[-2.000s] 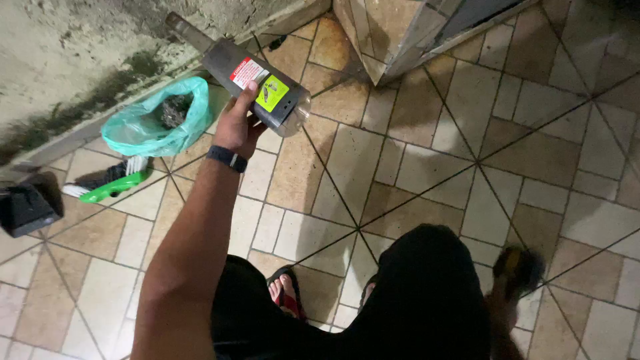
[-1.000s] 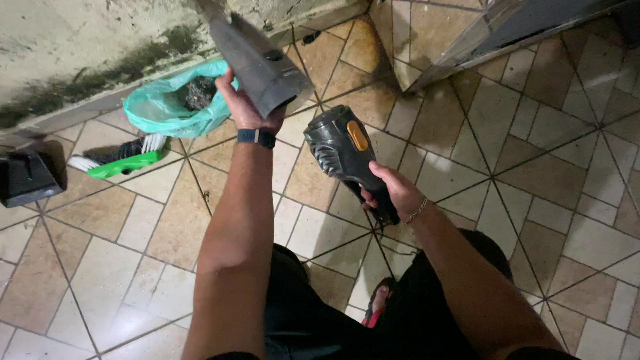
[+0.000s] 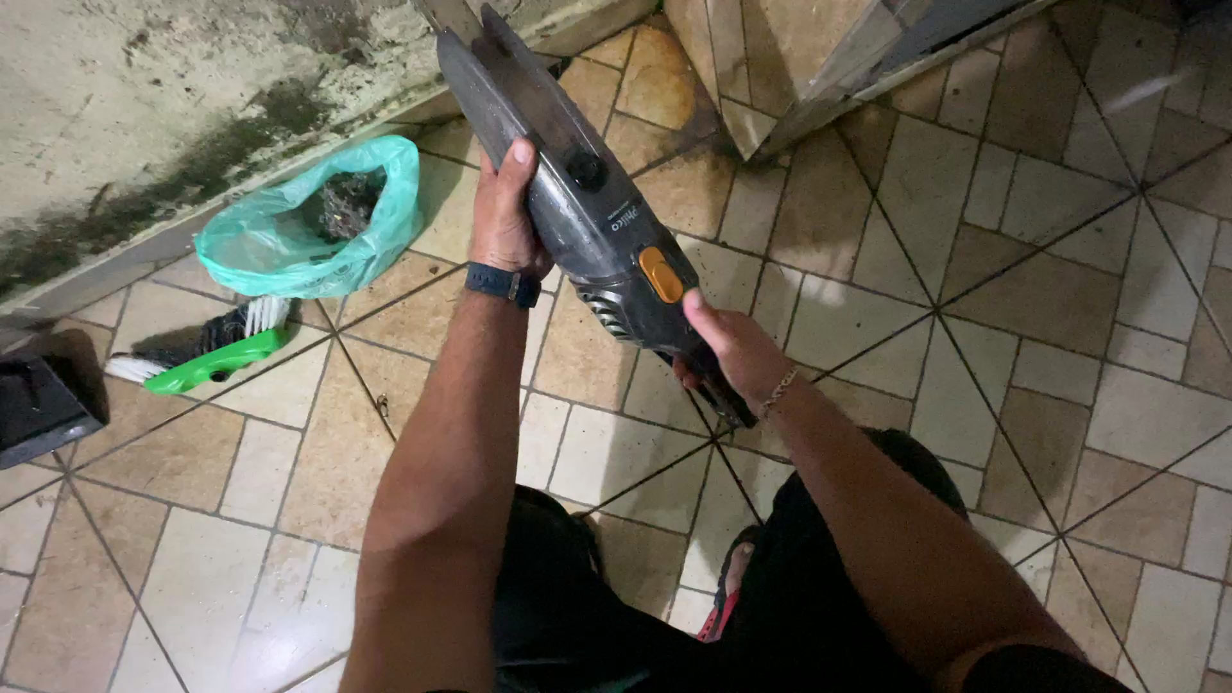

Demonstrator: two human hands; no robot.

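Observation:
A dark Philco handheld vacuum cleaner is held in both my hands, its two parts now together: the dust container (image 3: 515, 101) at the upper left and the motor body (image 3: 626, 260) with an orange button at the lower right. My left hand (image 3: 510, 212) grips the container's side near the joint, thumb on top. Around the handle closes my right hand (image 3: 731, 356), its thumb just below the orange button. A clear nozzle (image 3: 448, 14) leaves the frame at the top.
Left of my hands, a green plastic bag (image 3: 274, 260) lies open with grey debris (image 3: 348, 204) inside. A green broom head (image 3: 217, 361) and a black dustpan (image 3: 43, 404) rest on the tiles. A stained wall (image 3: 173, 87) and a tiled corner (image 3: 770, 58) stand ahead.
My right hand has brought the motor body up and left against the container held by my left hand. Two seconds ago the right hand was low at the right, apart from the container.

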